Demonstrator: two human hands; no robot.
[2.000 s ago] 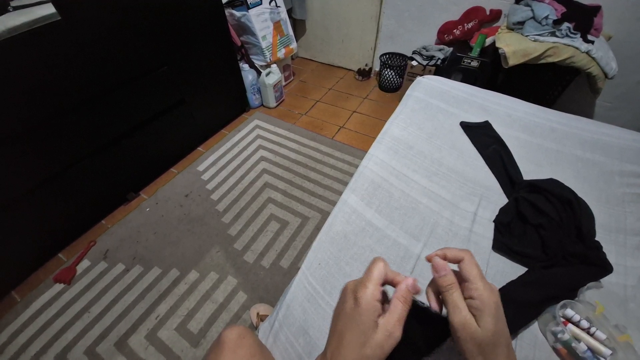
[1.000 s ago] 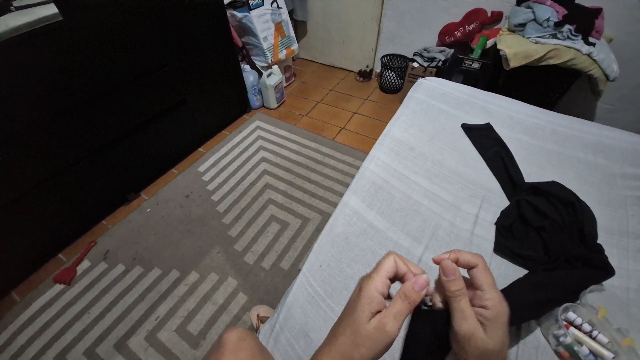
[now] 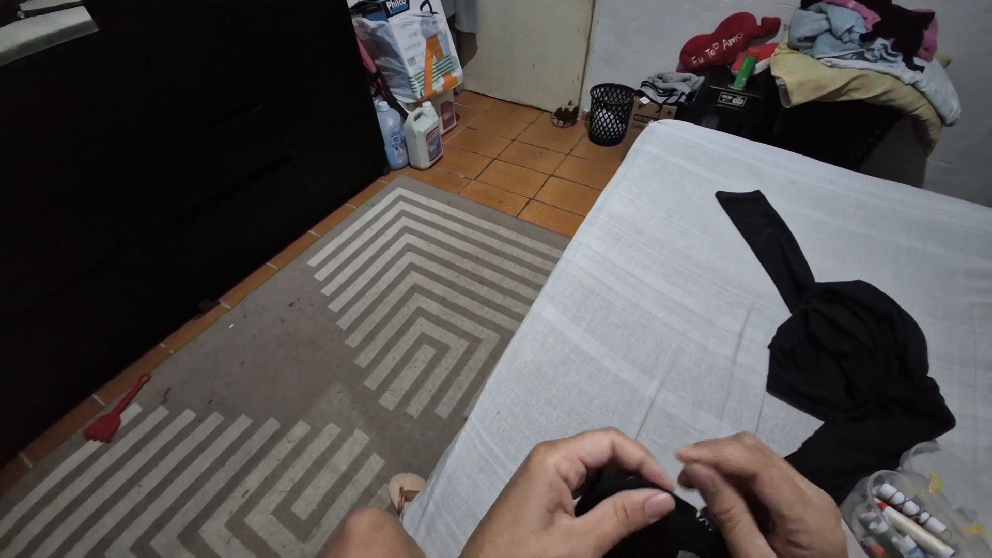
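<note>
Low in the head view, my left hand (image 3: 577, 496) pinches black fabric (image 3: 632, 511) between thumb and forefinger. Close to its right, my right hand (image 3: 763, 496) has thumb and forefinger bent together beside the same fabric; whether something thin, such as a needle or thread, sits between them cannot be told. Small light marks show on the fabric between the hands. A black garment (image 3: 849, 349) with a long narrow part lies bunched on the white bed sheet (image 3: 620, 310), beyond my right hand. A clear plastic container (image 3: 864, 504) with thread spools and pen-like items stands at the lower right.
The bed's edge runs along a patterned rug (image 3: 310, 364) with a red plastic toy shovel (image 3: 112, 418). Bottles (image 3: 424, 136) and a bag (image 3: 411, 46) stand by a dark cabinet (image 3: 194, 139). A black mesh basket (image 3: 611, 115) and piled clothes (image 3: 860, 62) are farther back.
My left hand now grips the black fabric higher up, with more of it showing between the hands. My right hand's fingers have shifted slightly. The garment on the bed lies as before.
</note>
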